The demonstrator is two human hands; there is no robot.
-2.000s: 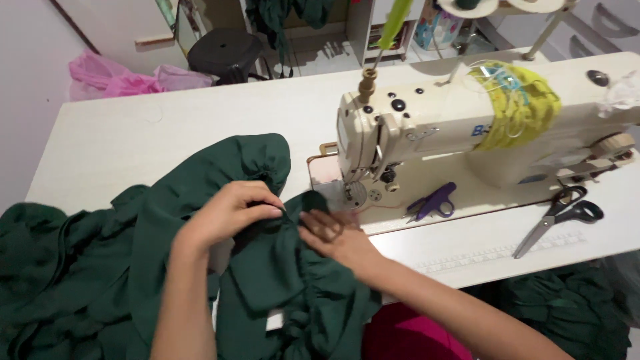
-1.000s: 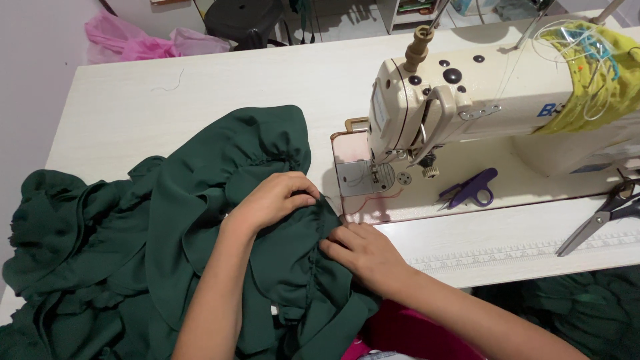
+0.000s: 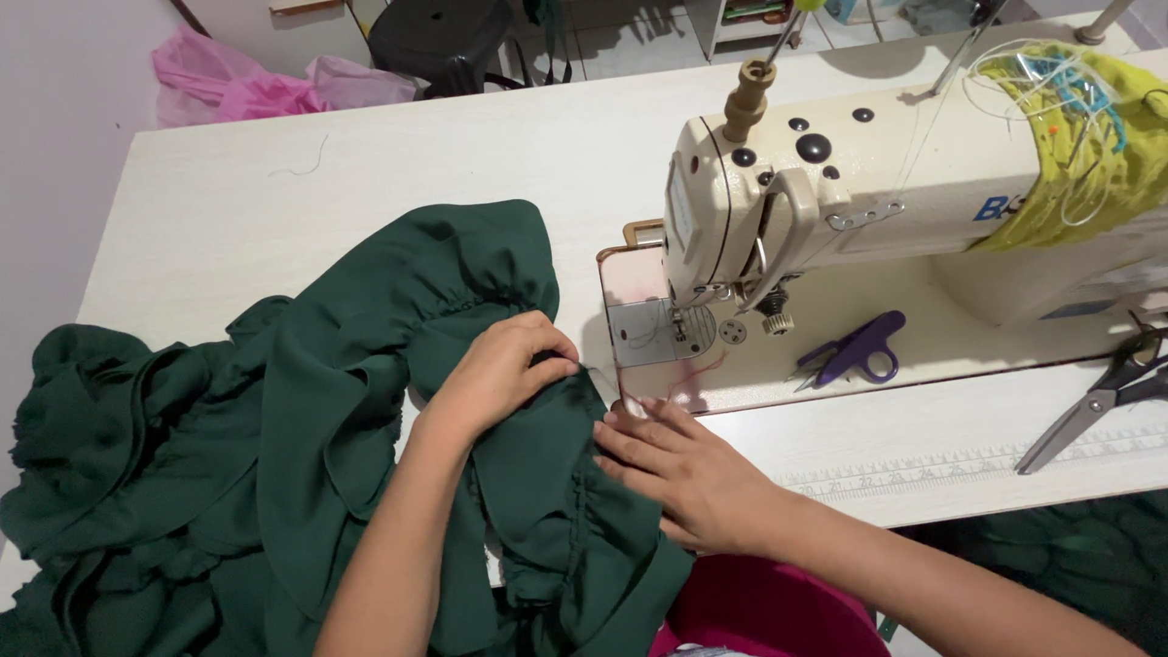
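Observation:
A dark green gathered fabric garment point(image 3: 347, 438) lies bunched over the left and middle of the white table. My left hand point(image 3: 506, 365) pinches its edge between thumb and fingers, left of the needle plate. Just to the right, my right hand point(image 3: 684, 474) rests on the fabric's right edge, fingers bent and close together; whether it grips the cloth is unclear. Beyond both hands stands a cream industrial sewing machine point(image 3: 876, 182), its presser foot point(image 3: 680, 327) over the metal plate with no green cloth beneath. Loose reddish thread lies on the machine bed.
Purple thread snips point(image 3: 853, 351) lie on the machine bed. Black-handled scissors point(image 3: 1090, 415) rest near a ruler scale point(image 3: 922, 470) at the table's front edge. Yellow-green cloth point(image 3: 1077, 146) wraps the machine arm. Behind the table are pink plastic bags point(image 3: 233, 82) and a black stool point(image 3: 438, 36).
The view has shifted closer over the table. My left hand stays at the cloth's edge; my right hand, higher on the fabric at first, now lies at its right edge beside the machine bed.

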